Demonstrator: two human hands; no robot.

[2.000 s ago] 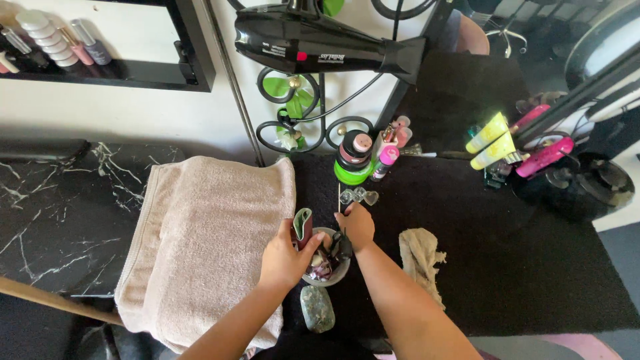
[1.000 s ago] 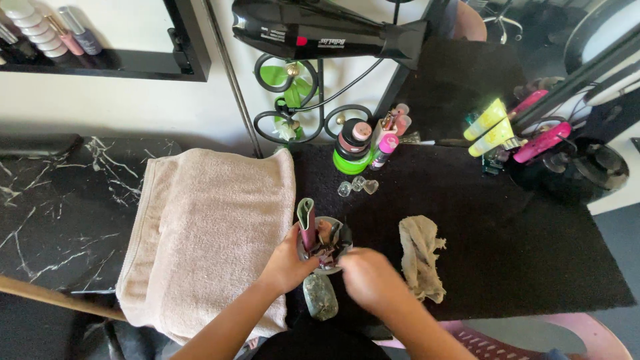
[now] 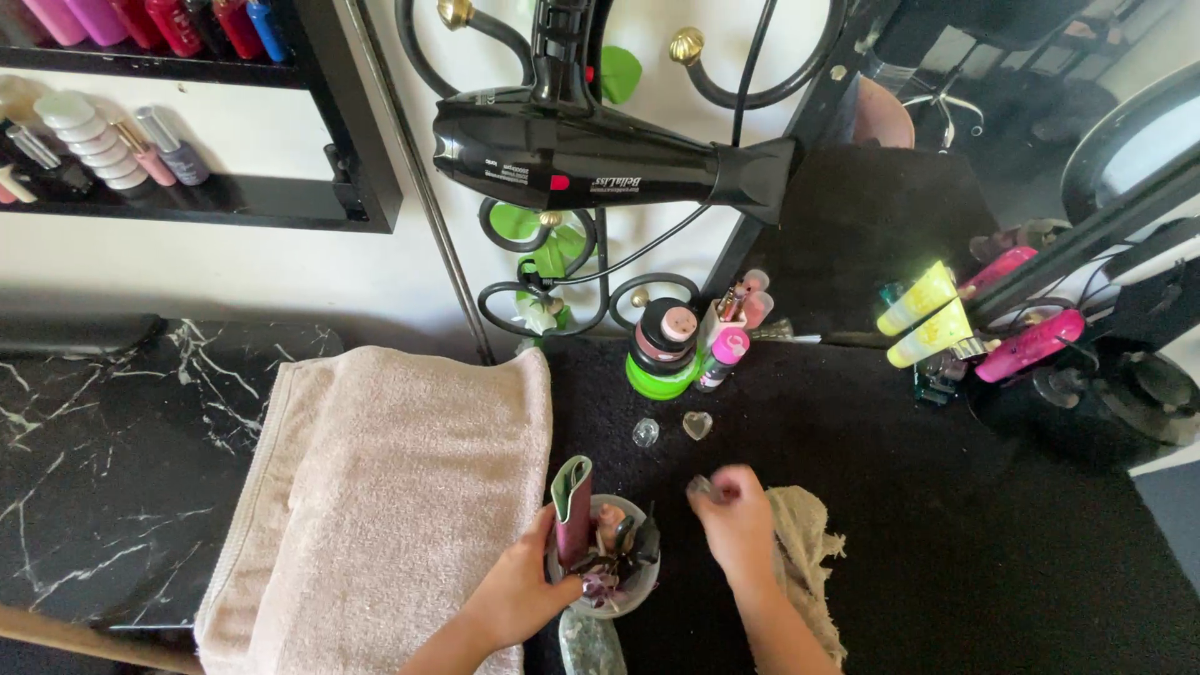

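Note:
My left hand [image 3: 525, 581] grips the rim of a round translucent tub [image 3: 642, 583], thumb over its near side. The tub holds a rolled purple-and-green sheet [image 3: 574, 516], dark clips and other small items. To the right of the tub, my right hand [image 3: 736, 516] pinches a small clear piece [image 3: 703, 489] between its fingertips, just above the black table. Beyond it lie a clear heart-shaped piece [image 3: 697, 426] and a round clear piece [image 3: 646, 432]. A crumpled beige cloth [image 3: 806, 553] lies under and beside my right wrist. A greenish glittery object [image 3: 591, 647] sits below the tub.
A folded beige towel [image 3: 403, 506] lies at the left. Stacked jars [image 3: 664, 347] and a pink-capped bottle [image 3: 725, 354] stand near the wall. A black hair dryer [image 3: 581, 155] hangs above. Yellow tubes [image 3: 928, 333] and a pink device [image 3: 1031, 345] are at the right.
My right hand has moved away from the tub to the right, now with a clear piece in its fingers. One of the clear pieces by the jars is gone from its spot. My left hand stays at the tub.

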